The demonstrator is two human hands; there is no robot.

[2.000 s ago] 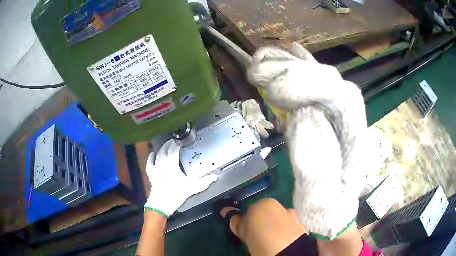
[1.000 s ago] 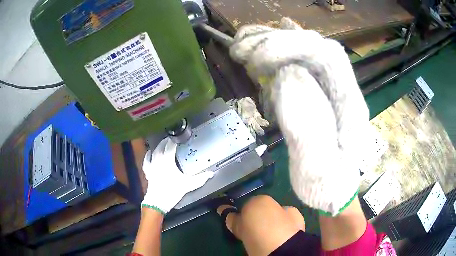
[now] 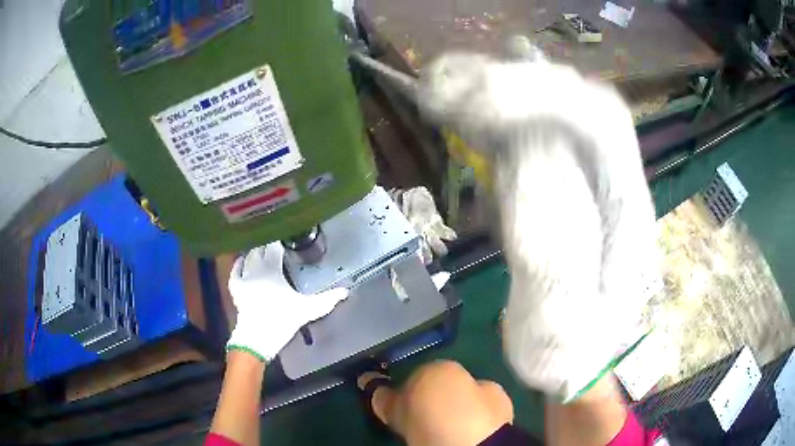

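Note:
A silvery sheet-metal housing (image 3: pixel 356 239) with small dark holes lies on the grey slotted machine table (image 3: pixel 370 316). The spindle with tap chuck (image 3: pixel 305 245) is over its left part, below the green tapping machine head (image 3: pixel 218 113). My gloved left hand (image 3: pixel 272 303) holds the housing's left end, fingers behind and thumb along the front edge. My gloved right hand (image 3: pixel 558 200), blurred, is raised at the right, closed around the end of the grey feed lever (image 3: pixel 383 71); the glove hides the grip.
A stack of housings (image 3: pixel 85 283) stands on the blue sheet (image 3: pixel 161 261) at left. Crumpled gloves or rags (image 3: pixel 422 222) lie at the table's right edge. More housings (image 3: pixel 734 388) stand at right by the pallet board (image 3: pixel 719 279). A brown bench (image 3: pixel 488 30) is behind.
The housing has shifted back across the machine table, baring more of the front plate and a slot. My left hand moved with it. My right hand stays on the lever, slightly shifted.

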